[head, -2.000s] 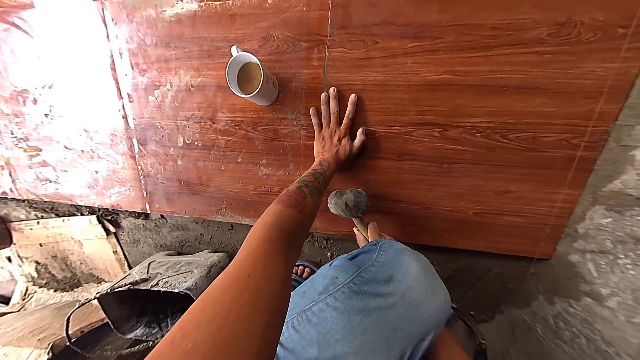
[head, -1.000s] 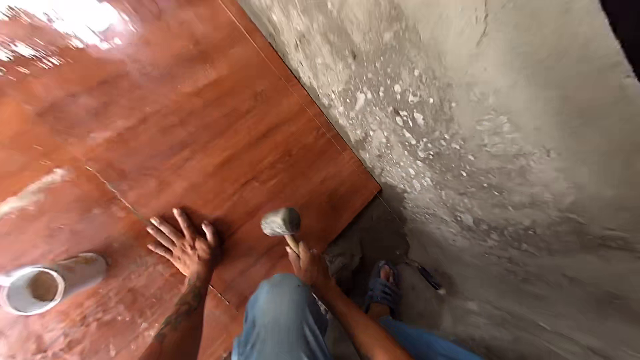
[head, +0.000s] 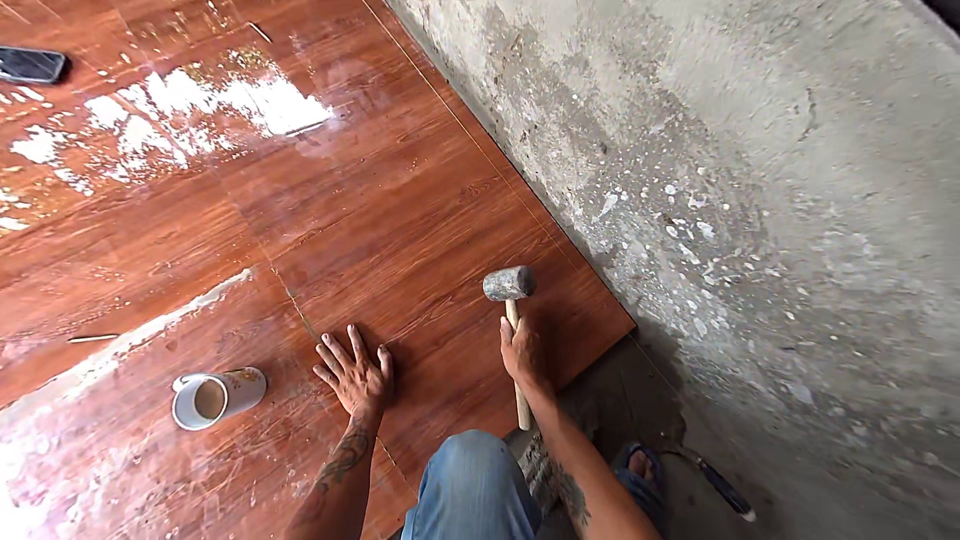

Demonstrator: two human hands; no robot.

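Note:
Fingers spread, my left hand (head: 358,379) rests palm down on a wood-grain floor tile (head: 442,247), beside a joint between tiles. My right hand (head: 523,351) grips the wooden handle of a rubber mallet (head: 509,283), whose grey-smeared head is over the tile near its outer corner. Left of my left hand, a white mug (head: 244,390) with a light brown liquid in it stands on the tiles.
A rough, stained wall (head: 675,195) runs along the tiles' right edge. Bare grey floor lies beyond the tile corner, with a trowel-like tool (head: 724,487) near my sandalled foot (head: 641,472). A phone (head: 31,65) lies at the upper left.
The view has swung far toward the wall. My right hand and the mallet have moved from beside my knee to over the tile near its corner. My left hand is still spread on the tiles.

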